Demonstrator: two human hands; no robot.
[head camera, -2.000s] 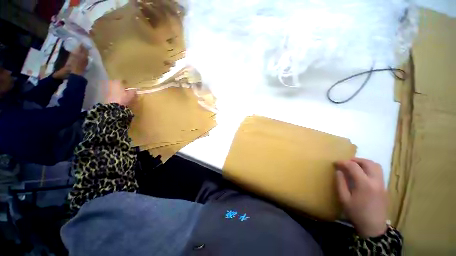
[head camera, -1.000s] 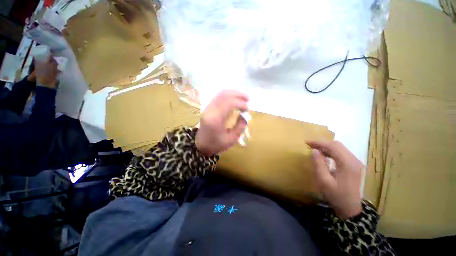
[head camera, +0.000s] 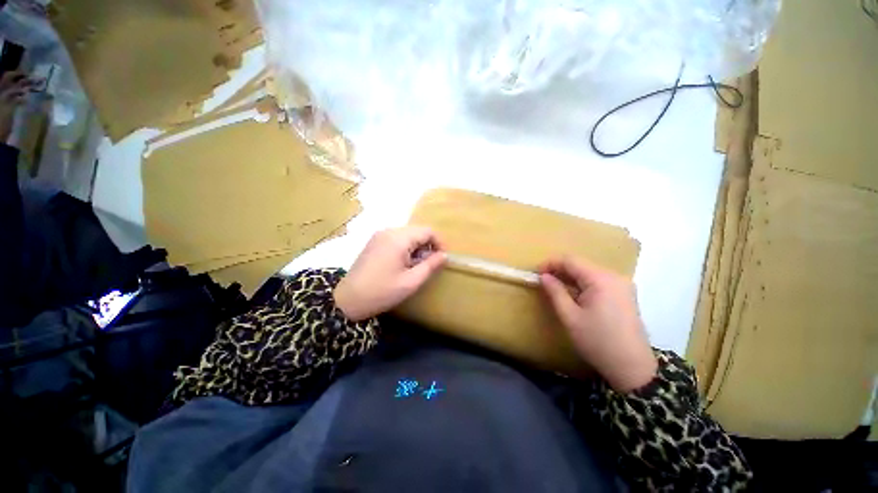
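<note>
A tan kraft piece (head camera: 520, 226) lies flat on the white table directly before my body. A narrow white strip (head camera: 491, 270) is stretched lengthwise over the middle of it. My left hand (head camera: 390, 272) pinches the strip's left end between thumb and fingers. My right hand (head camera: 602, 313) pinches its right end. My fingers hide both ends of the strip. I cannot tell whether the strip touches the kraft piece.
A fanned kraft stack with a white strip near its top edge (head camera: 241, 197) lies at left. A darker kraft pile (head camera: 144, 58) is beyond it. Clear plastic film (head camera: 481, 48) covers the far side. A black cord loop (head camera: 647, 120) and tall kraft stacks (head camera: 818, 289) are at right. Another person's hand shows far left.
My left hand has come from the fanned stack at left to the kraft piece. Both hands now hold a white strip stretched between them. The view has shifted somewhat.
</note>
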